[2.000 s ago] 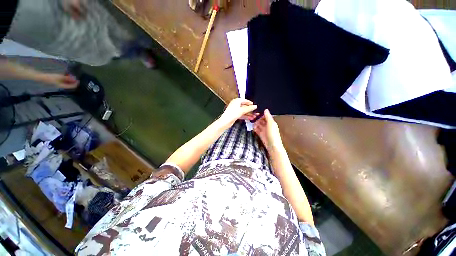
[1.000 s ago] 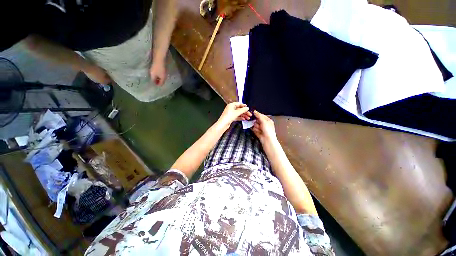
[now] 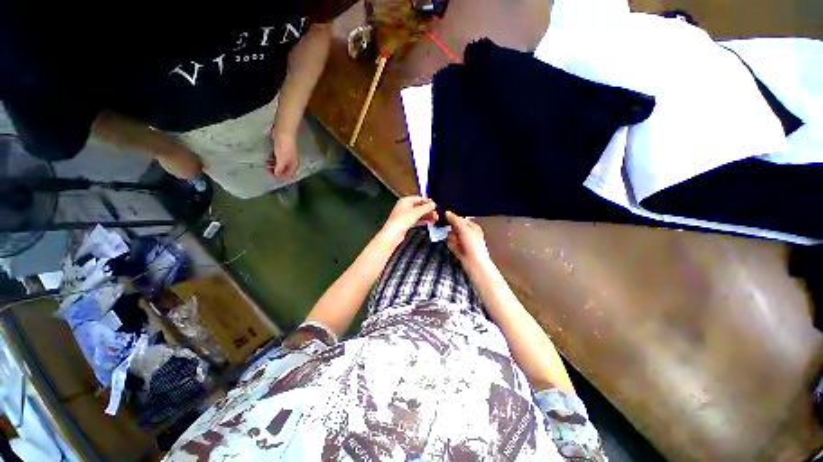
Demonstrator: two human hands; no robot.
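Observation:
A stack of black cut panels [image 3: 532, 135] lies on the brown table, its near corner at the table edge. A narrow strip of white sheet [image 3: 418, 135] shows along its left side. My left hand [image 3: 412, 217] pinches the black corner from the left. My right hand [image 3: 466, 239] is at the same corner from the right, fingertips bent near the edge; its exact hold is too small to tell. A small white scrap [image 3: 439, 232] shows between the hands. Large white sheets [image 3: 672, 99] lie folded over the right part of the black panels.
The brown table [image 3: 650, 316] runs diagonally. A feather duster [image 3: 368, 99] lies beyond the panels, with a red line beside it. A person in a black T-shirt [image 3: 162, 72] stands at the upper left. A fan [image 3: 27, 207] and a box of fabric scraps [image 3: 108, 316] are at the left.
The other person has come further into view from the upper left. The view has shifted slightly. My hands stay at the panel corner, and the white scrap between them shows more clearly than at first.

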